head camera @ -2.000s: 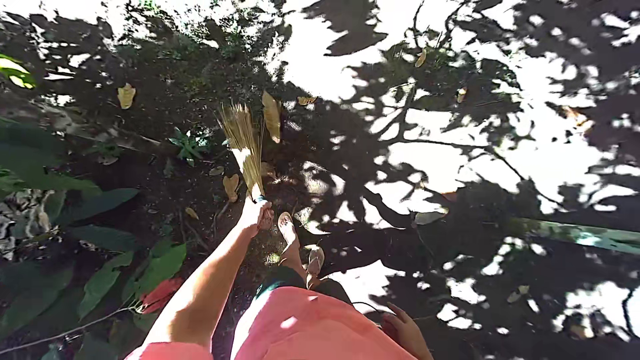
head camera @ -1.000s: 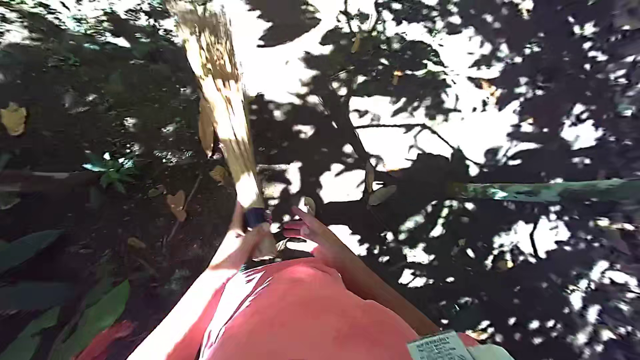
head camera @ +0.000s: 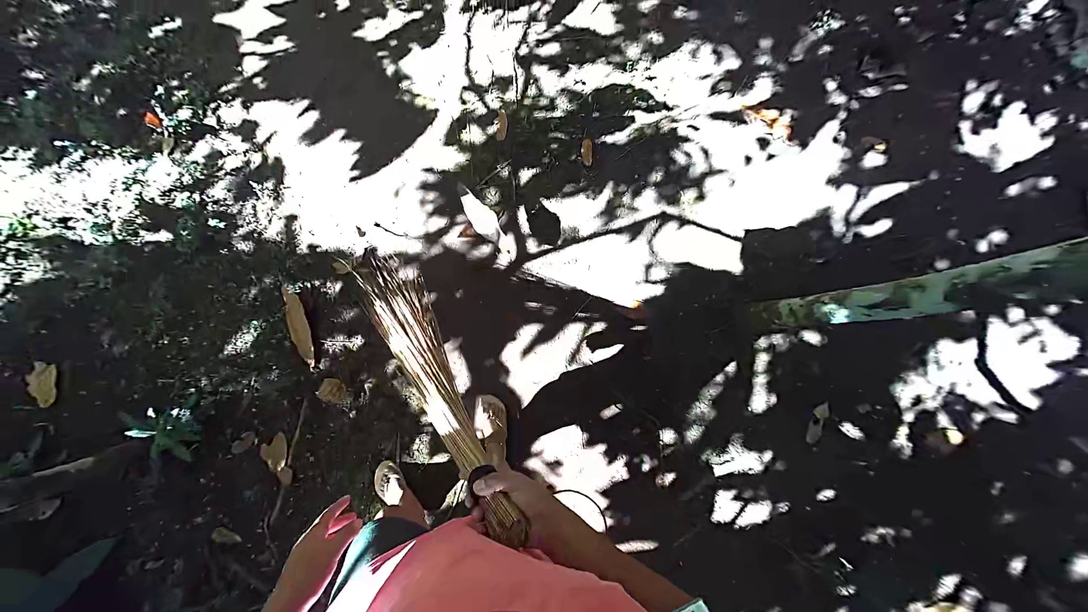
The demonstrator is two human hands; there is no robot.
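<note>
My right hand [head camera: 518, 501] is closed around the bound handle end of a stick broom [head camera: 425, 374], just in front of my pink shirt. The broom's thin bristles fan out toward the upper left, their tips over the ground by some leaf litter. A dark band circles the broom at my thumb. My left hand [head camera: 336, 518] is low on the left beside my leg, away from the broom, its fingers partly seen and nothing visible in it.
My feet [head camera: 490, 418] stand below the broom. Dry leaves [head camera: 297, 327] and a small green plant [head camera: 168, 432] are on the left. A mottled pole or trunk [head camera: 918, 293] lies at the right. Leaf shadows and bright sun patches break up the ground.
The broom was in my left hand, with my right hand coming near it; now my right hand holds it and my left hand has let go and moved to the left.
</note>
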